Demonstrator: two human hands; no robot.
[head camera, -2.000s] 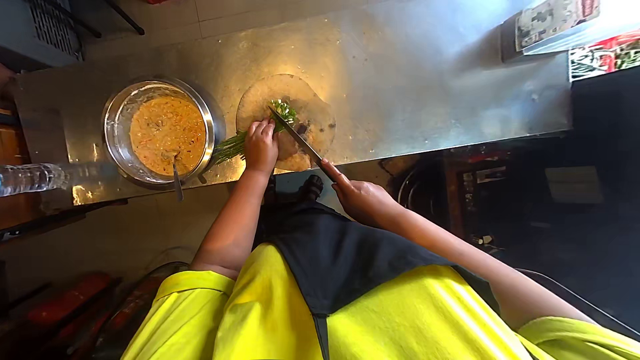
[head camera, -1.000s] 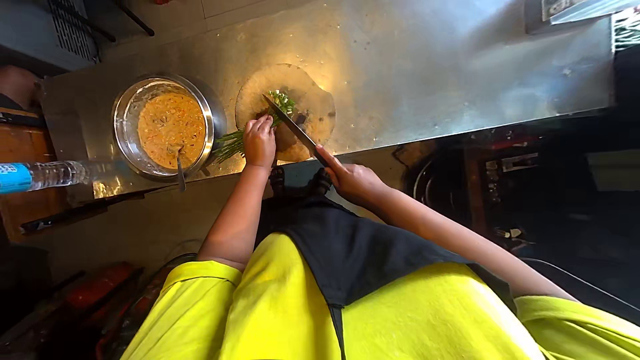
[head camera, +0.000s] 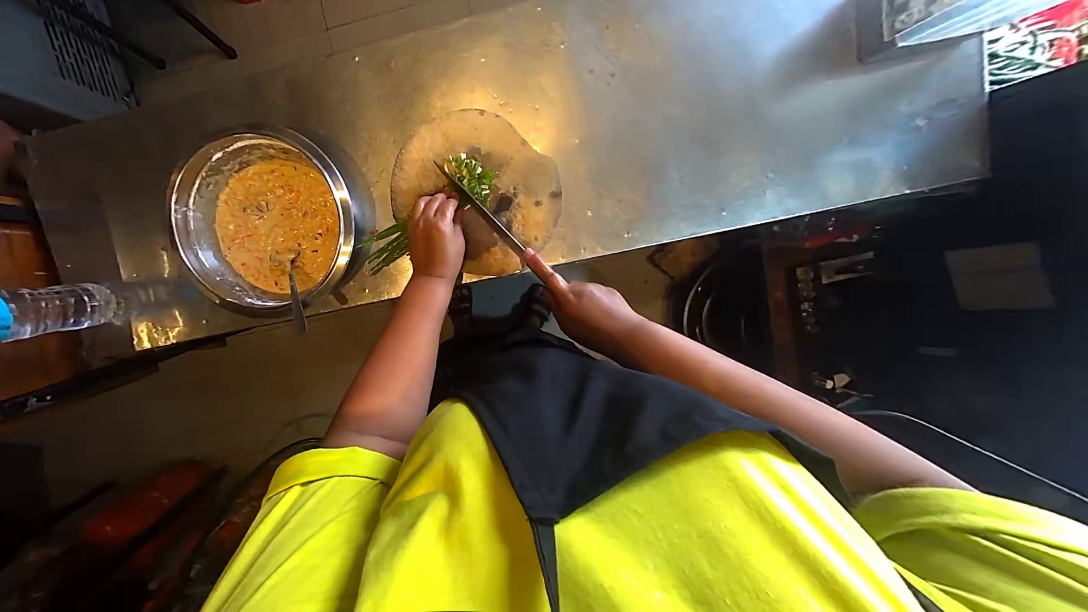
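Observation:
My left hand grips a bunch of long green stalks on a round wooden chopping board; the uncut ends stick out to its left. A kitchen knife is in my right hand, index finger stretched along the top of its handle. Its blade lies slantwise across the board, just right of my left fingers. Chopped green pieces are heaped against the blade's far side. To the left stands a steel bowl of orange-brown batter-like mixture, with a metal spoon leaning over its near rim.
Everything on top rests on a long steel table. A clear plastic bottle with a blue end lies in view at the left edge. At the back right sits a container with plastic over it. A dark round pan is below the table's near edge.
The heap of chopped green pieces looks larger than two seconds ago. Both hands remain at the board, the knife still in my right hand. The view has shifted slightly.

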